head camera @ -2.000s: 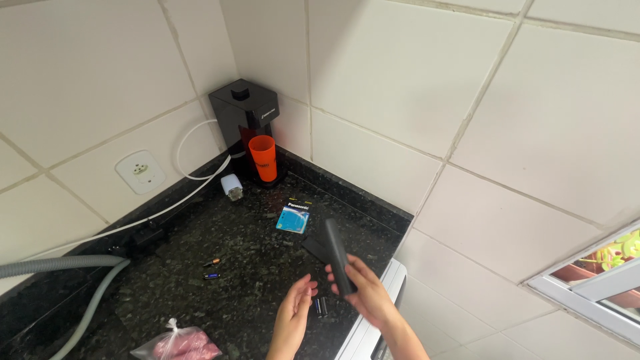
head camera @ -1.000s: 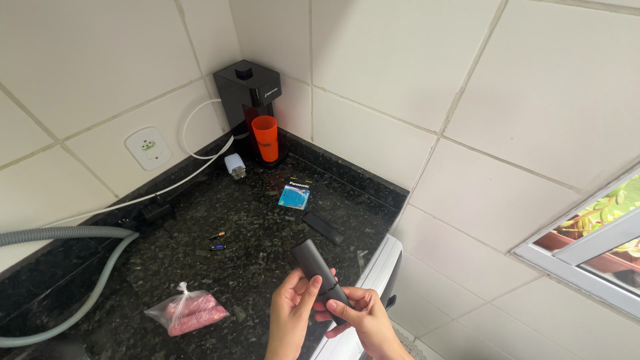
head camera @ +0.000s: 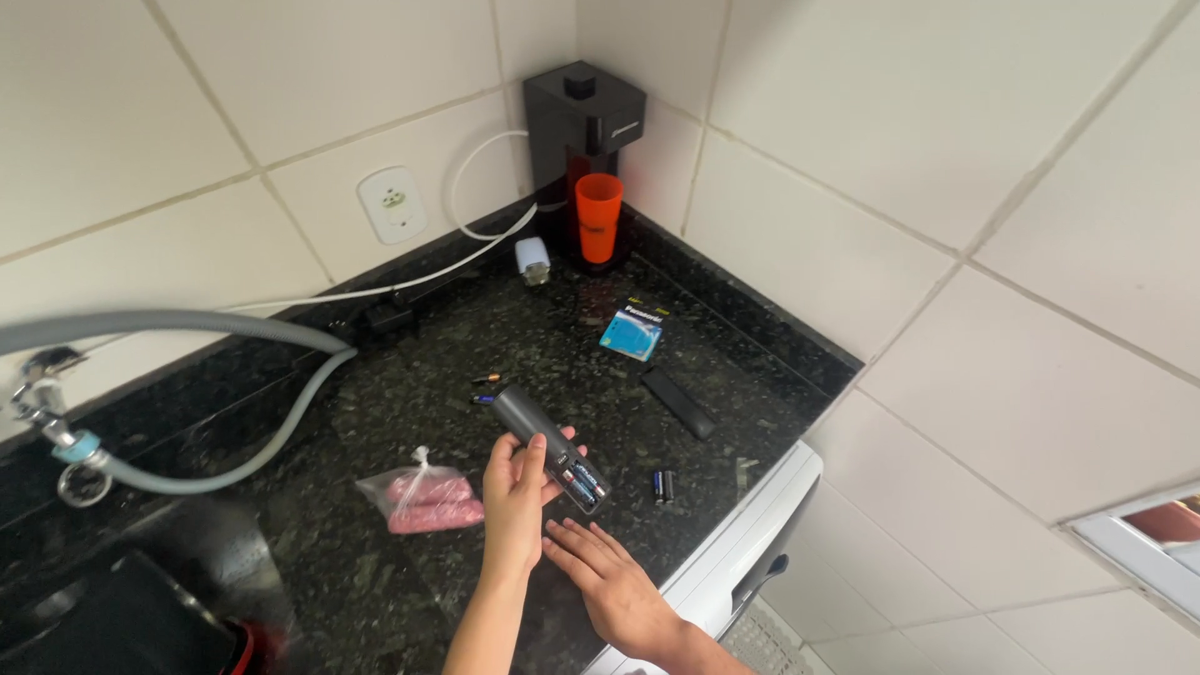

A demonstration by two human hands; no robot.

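Observation:
My left hand (head camera: 521, 478) grips a dark grey remote control (head camera: 534, 418), its battery compartment facing up with batteries (head camera: 583, 484) inside. Just below the remote's lower end, my right hand (head camera: 609, 581) is held with its fingers extended and nothing in them. A black battery cover (head camera: 677, 403) lies on the granite counter beyond the hands. Two dark batteries (head camera: 664, 487) lie side by side to the right of the remote. Near its upper end are two small batteries, one copper-tipped (head camera: 487, 379) and one blue (head camera: 483, 399). A blue Panasonic battery package (head camera: 633, 330) lies farther back.
A black water dispenser (head camera: 583, 103) with an orange cup (head camera: 599, 217) stands in the corner, beside a white plug adapter (head camera: 532, 260). A knotted plastic bag of pink contents (head camera: 429, 502) lies left of my hands. A grey hose (head camera: 281, 441) and tap (head camera: 42, 394) are at left.
My right hand has come off the remote and moved down. The remote, held in both hands a second ago, is now in my left hand alone, with its battery compartment showing.

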